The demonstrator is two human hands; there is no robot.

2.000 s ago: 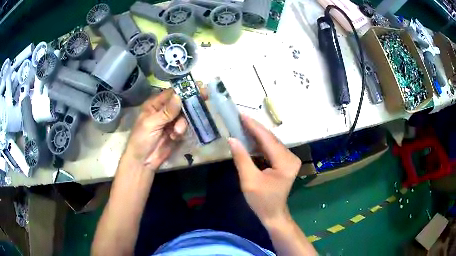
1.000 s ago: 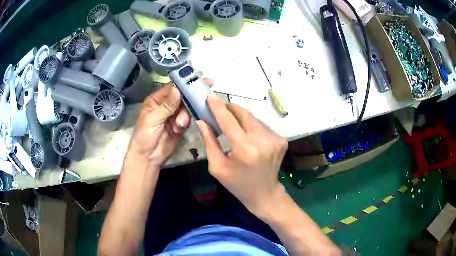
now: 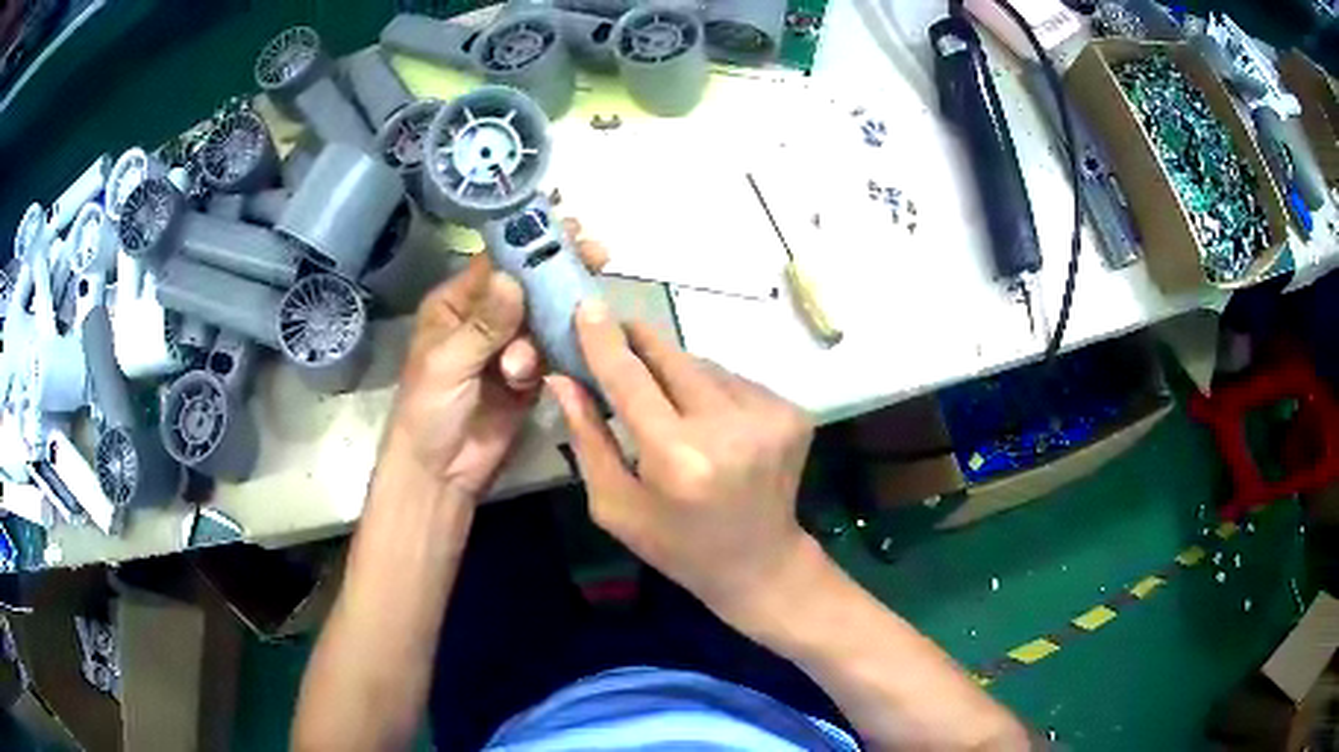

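A grey fan unit point(image 3: 489, 149) is held over the bench, its round drum head up and to the left, with a spoked disc inside. The grey handle cover point(image 3: 549, 288) lies over the handle, its small slots near the head. My left hand point(image 3: 467, 367) grips the handle from the left side, thumb near the top. My right hand point(image 3: 690, 448) presses on the cover's lower part with its fingers. The circuit board and the inside of the handle are hidden under the cover.
Grey housings point(image 3: 220, 298) are heaped at left, white ones beyond. A hand screwdriver point(image 3: 812, 301), small screws point(image 3: 890, 206), an electric screwdriver point(image 3: 987, 147) with black cord and a box of circuit boards point(image 3: 1163, 275) are at right. A box of blue parts point(image 3: 1013, 492) sits below the bench edge.
The cover, held apart beside the open handle two seconds ago, has moved left onto it and hides the board. My right hand has moved left with it and stays on it.
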